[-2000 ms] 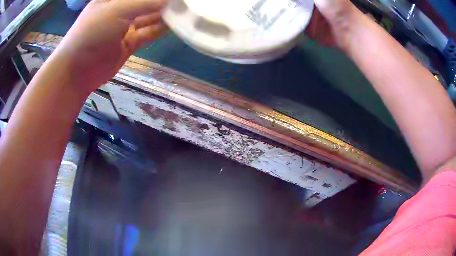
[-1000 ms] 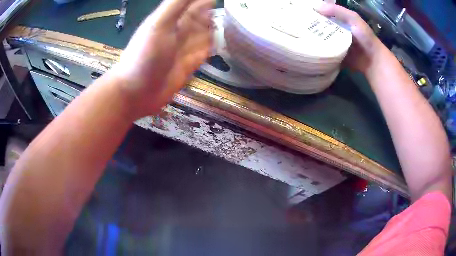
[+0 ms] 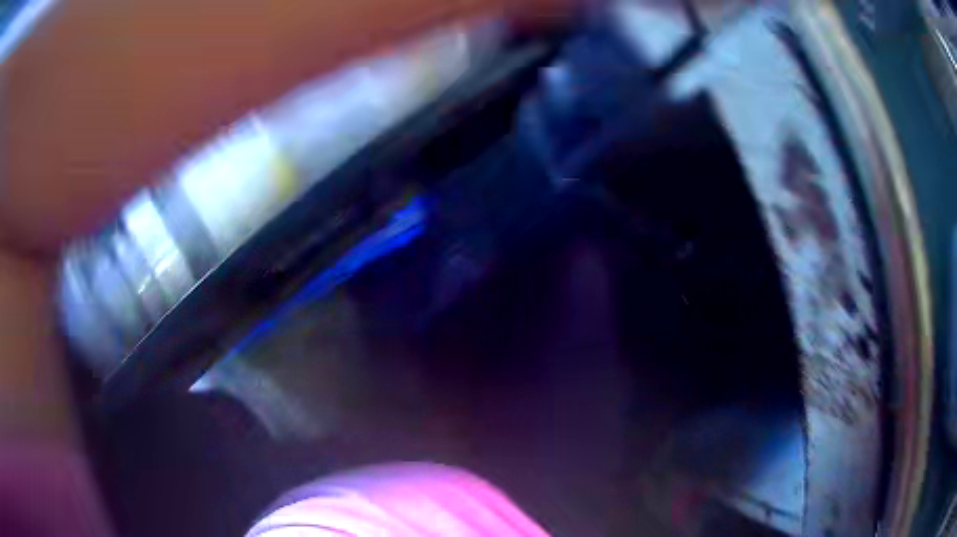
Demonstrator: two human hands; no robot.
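A row of reels [image 3: 226,178] stands on edge at the upper left, its pale rims strongly blurred. Dark bands and a small yellow patch show among the rims. The black bin's rim [image 3: 283,226] runs diagonally along the row. A large blurred bare forearm [image 3: 210,84], apparently my left, crosses above the reels and hides part of them. It runs out at the top edge, and I cannot make out my left hand. My right hand is not in view. A pink sleeve or piece of clothing [image 3: 399,503] shows at the bottom.
The workbench's rounded edge [image 3: 911,262] curves down the right side, with a green top beyond it. Peeling grey-blue metal [image 3: 813,231] is beside it. A blue strip [image 3: 346,257] and a pale blurred piece [image 3: 268,399] lie in the dark middle area.
The view has swung from the bench to the bin, putting the bench edge at the right. The stack of white reels and both hands have left the picture. A row of reels now shows at left.
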